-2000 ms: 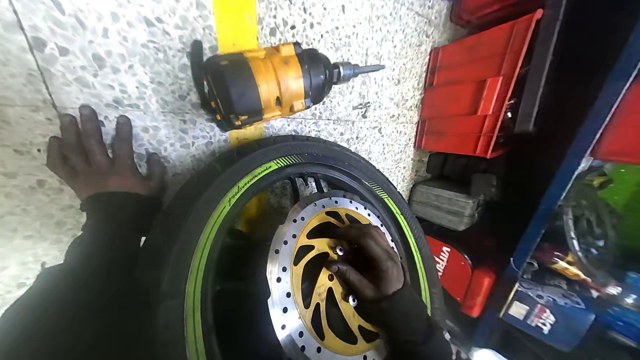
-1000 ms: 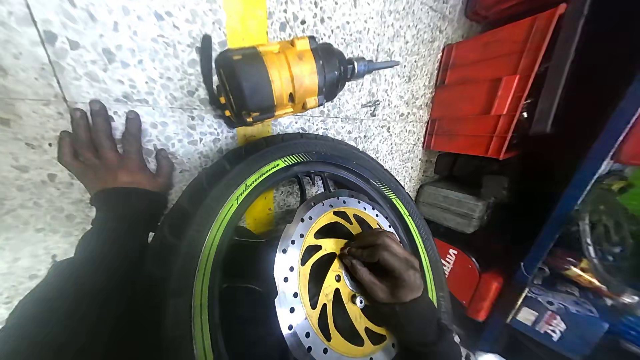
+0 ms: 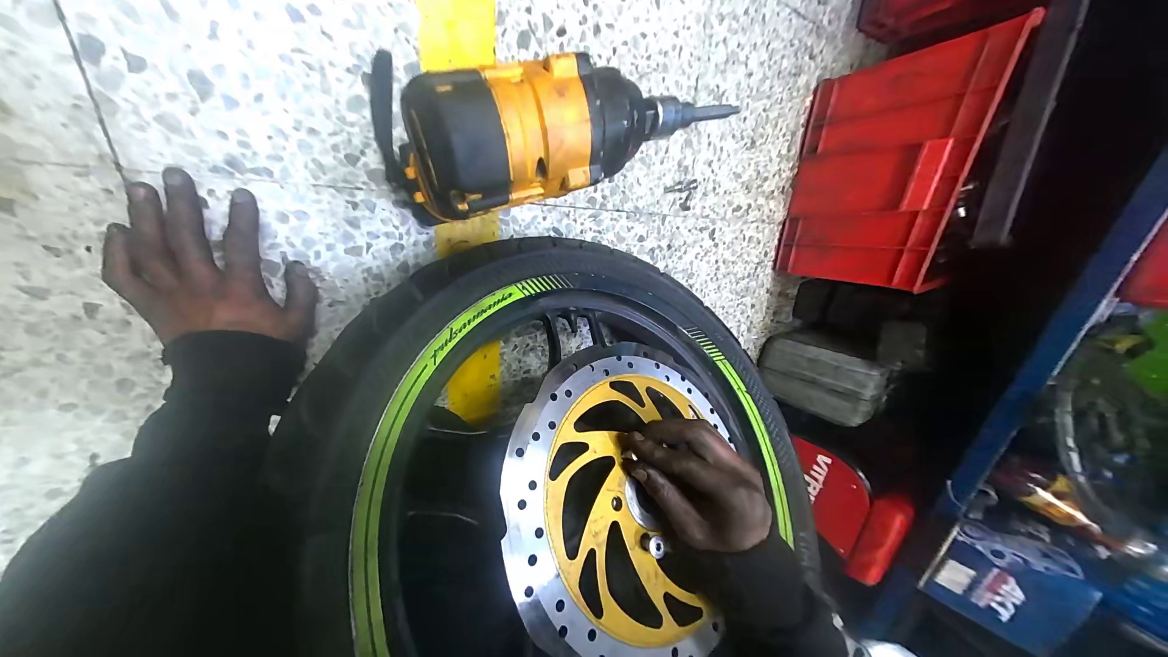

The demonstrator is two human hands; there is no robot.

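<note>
A motorcycle wheel with a black tire [image 3: 365, 347] and green rim stripes lies on the floor. On its hub sits a drilled brake disc [image 3: 525, 502] with a yellow centre carrier [image 3: 584, 438]. My right hand [image 3: 703, 484] is on the disc's centre, thumb and fingertips pinched around a small bolt [image 3: 630, 454] at one of the carrier's holes. Another bolt [image 3: 655, 547] stands in the carrier below those fingers. My left hand [image 3: 210, 265] rests flat on the floor left of the tire, fingers spread, holding nothing. A yellow and black power driver [image 3: 520, 132] with a bit lies beyond the wheel.
Small metal pieces [image 3: 683, 187] lie on the speckled floor near the driver. To the right stand a red plastic bin [image 3: 894, 155], a grey case [image 3: 821, 374] and a red container [image 3: 839, 502]. A blue shelf edge [image 3: 1049, 356] runs along the right, with boxes beside it.
My right hand has shifted from lower on the carrier to a hole nearer its top, with fingertips now together on a bolt. My left hand has stayed on the floor.
</note>
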